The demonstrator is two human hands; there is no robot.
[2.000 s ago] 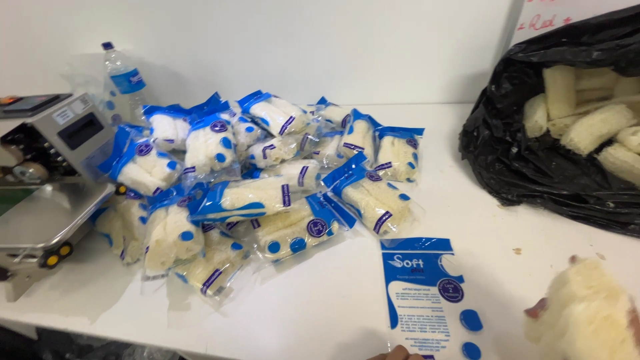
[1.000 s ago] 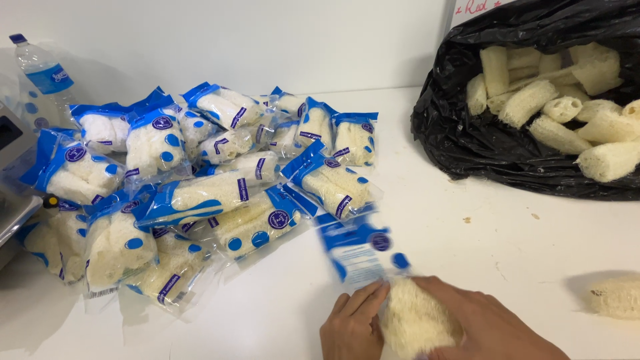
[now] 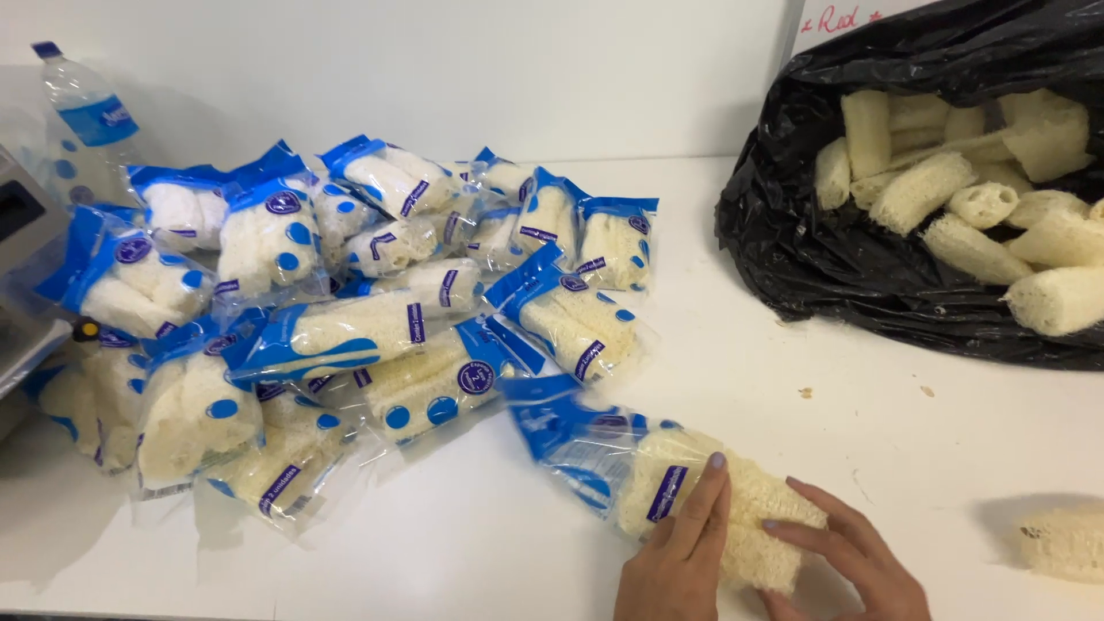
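A clear plastic bag with a blue printed top (image 3: 573, 440) lies at the lower middle of the white table. One loofah piece (image 3: 763, 526) is partly inside its open end and partly sticking out. My left hand (image 3: 690, 543) presses its fingers on the bag's mouth and the loofah. Gripping the loofah's outer end from the right is my right hand (image 3: 841, 552), fingers at its top and thumb low down. Left of the bag lies a pile of packed loofah bags (image 3: 336, 332). Another loose loofah (image 3: 1065, 539) rests at the right edge.
A black plastic sack (image 3: 780, 259) holding several loofah pieces (image 3: 923, 190) stands at the back right. At the back left is a water bottle (image 3: 95, 116), with part of a grey machine (image 3: 21, 216) at the left edge. Small crumbs (image 3: 805, 392) lie on the table.
The loofah has gone from my right hand's hold above the table into the flat bag's mouth. Both hands are now on it. The view has shifted to the right.
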